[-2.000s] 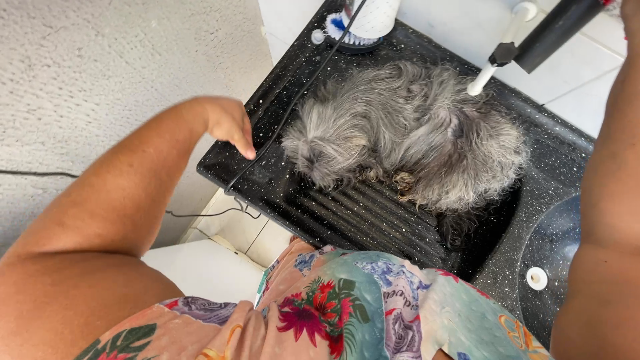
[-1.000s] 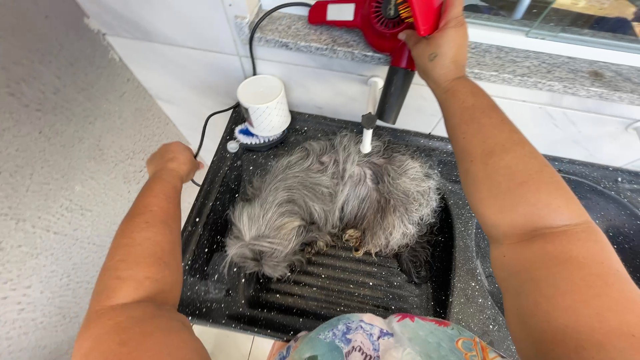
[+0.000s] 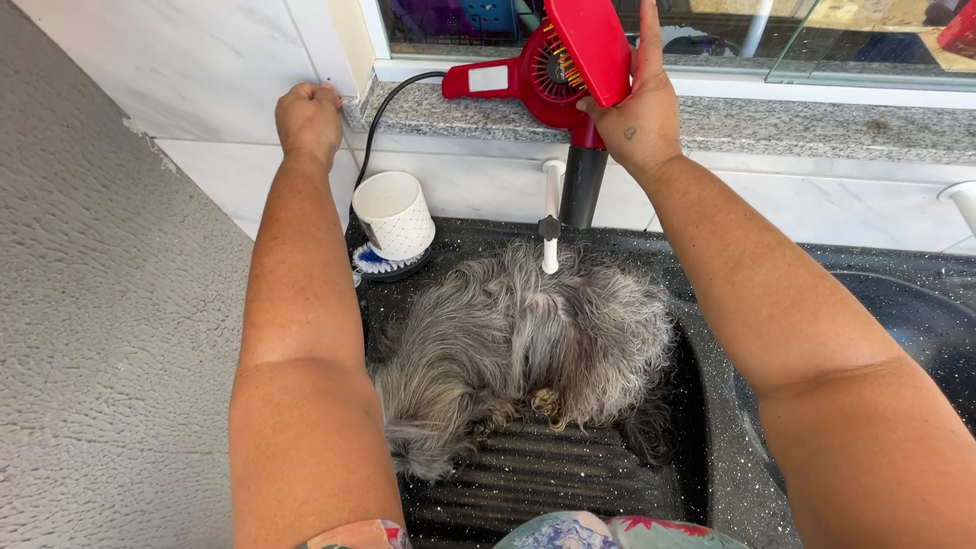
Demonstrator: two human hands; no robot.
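A red hair dryer with a black nozzle is upright at the granite window sill, nozzle pointing down; my right hand is at its right side, fingers partly hidden behind its red flat part. Closed against the tiled wall corner at upper left is my left hand; whether it holds anything is hidden. Beneath the nozzle a gray long-haired dog lies on the ribbed drainboard of a black speckled sink, its head toward the lower left, partly behind my left forearm. The dryer's black cord runs down from its handle.
A white patterned cup stands on a blue-and-white bristled brush behind the dog. One white tap reaches over the dog's back, another is at right. A round basin lies beneath my right arm. Glass panes border the sill.
My left hand has moved from beside the sink's left edge up to the wall corner. The dryer and my right hand now show at the sill. The view has shifted greatly.
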